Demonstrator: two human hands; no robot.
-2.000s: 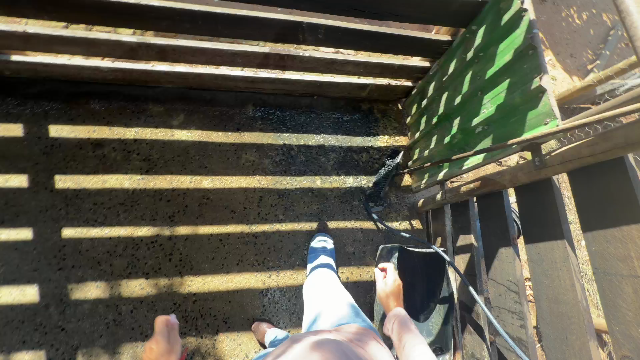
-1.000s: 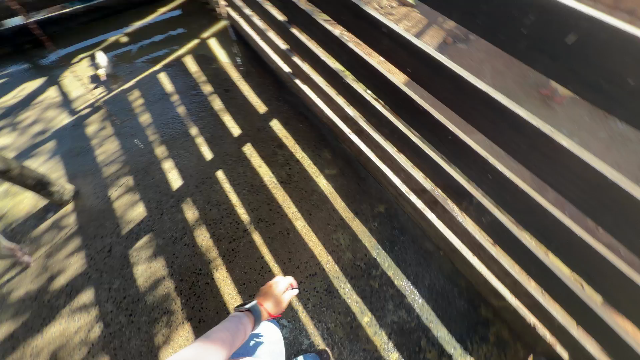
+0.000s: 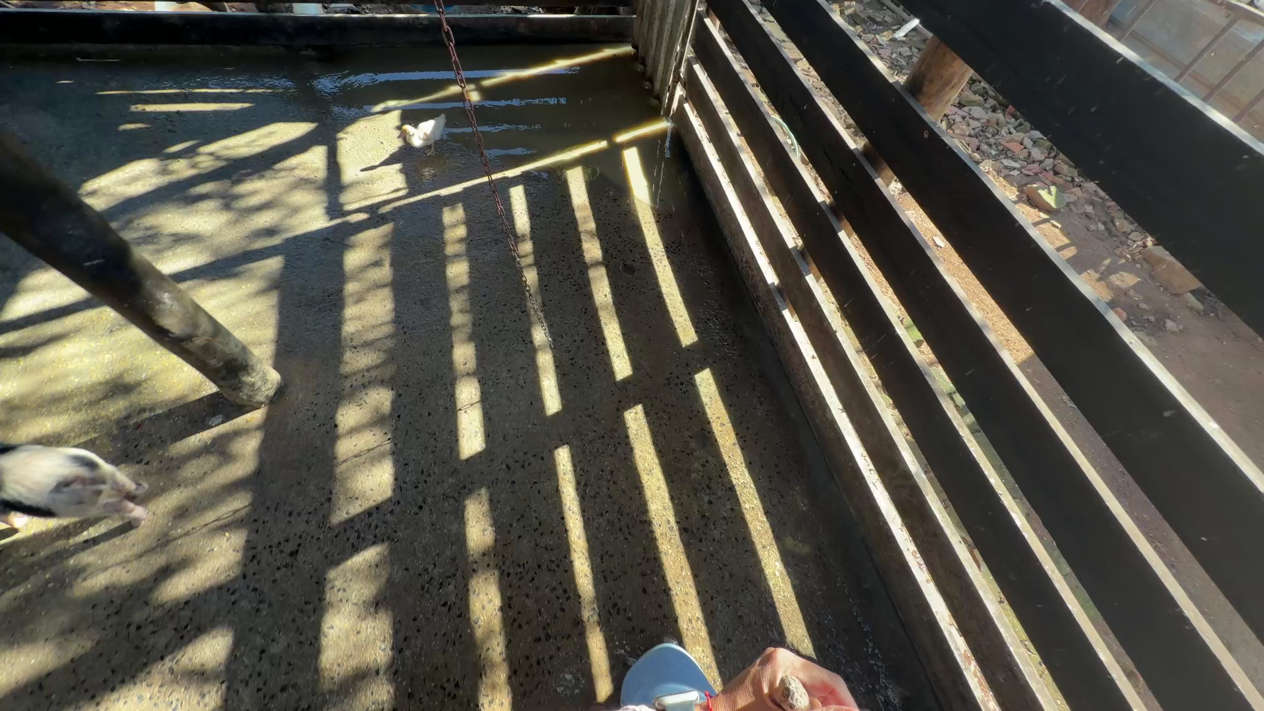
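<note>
My left hand [image 3: 780,681], with a red string bracelet at the wrist, shows at the bottom edge. Its fingers look curled, and a small rounded brownish thing shows among them; whether it is held cannot be told. A light blue rounded thing [image 3: 667,673] lies just left of the hand. My right hand is out of view. Below the hand spreads a wet speckled concrete floor [image 3: 415,592] striped with sunlight. A black-and-white piglet [image 3: 69,484] stands at the left edge, and a small white bird [image 3: 425,131] stands farther off.
A slatted board fence [image 3: 918,346] runs along the right side. A slanting post [image 3: 148,296] meets the floor at left. A rusty chain [image 3: 474,128] hangs in the upper middle. Water [image 3: 533,89] covers the far floor by a corrugated panel [image 3: 662,44]. Rubble [image 3: 1076,168] lies beyond the fence.
The view has swung far round from the green corrugated panel. Two seconds ago my right hand was at a black container; both are now out of view. The piglet now shows more fully at left.
</note>
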